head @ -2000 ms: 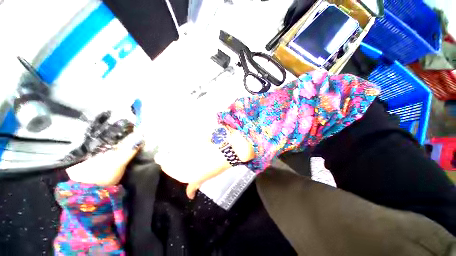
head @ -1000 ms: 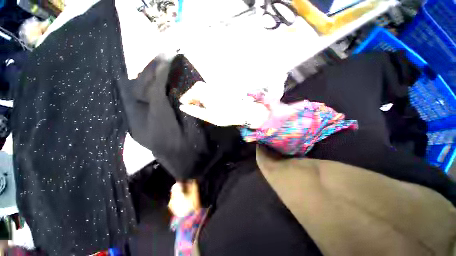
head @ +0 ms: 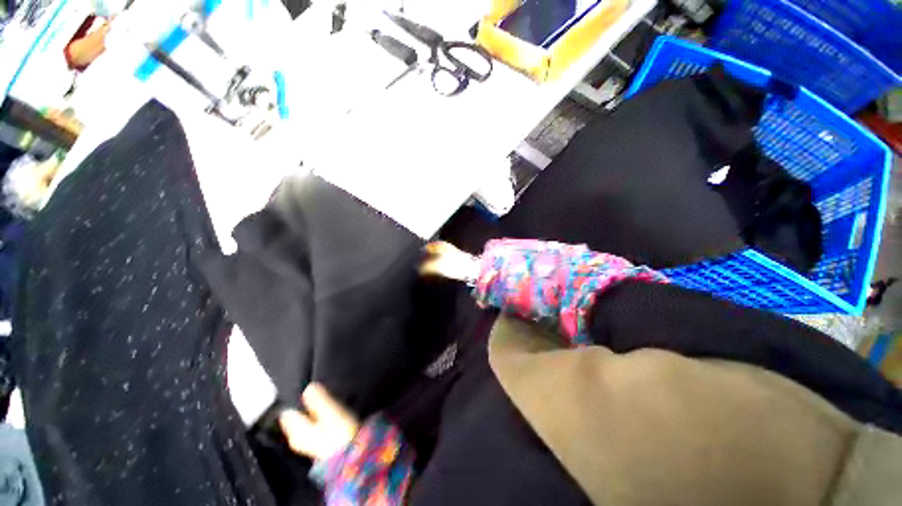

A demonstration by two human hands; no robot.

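A plain black fabric piece hangs over the front edge of the white table and down to my lap. My left hand is at its lower left edge, slightly blurred, with the fingers on the cloth. My right hand grips its right edge near the table's edge. The black cover cloth with white specks lies to the left. The needle area of the sewing machine is at the upper left, beside a small blue part.
Black-handled shears and a black-handled tool lie on the white table, near a phone in a yellow box. At right, a blue basket has a black garment with a white label over its side.
The view has swung down and right from the machine. Both hands have left the needle area. The black piece is now spread between them, with my right hand closed at its edge.
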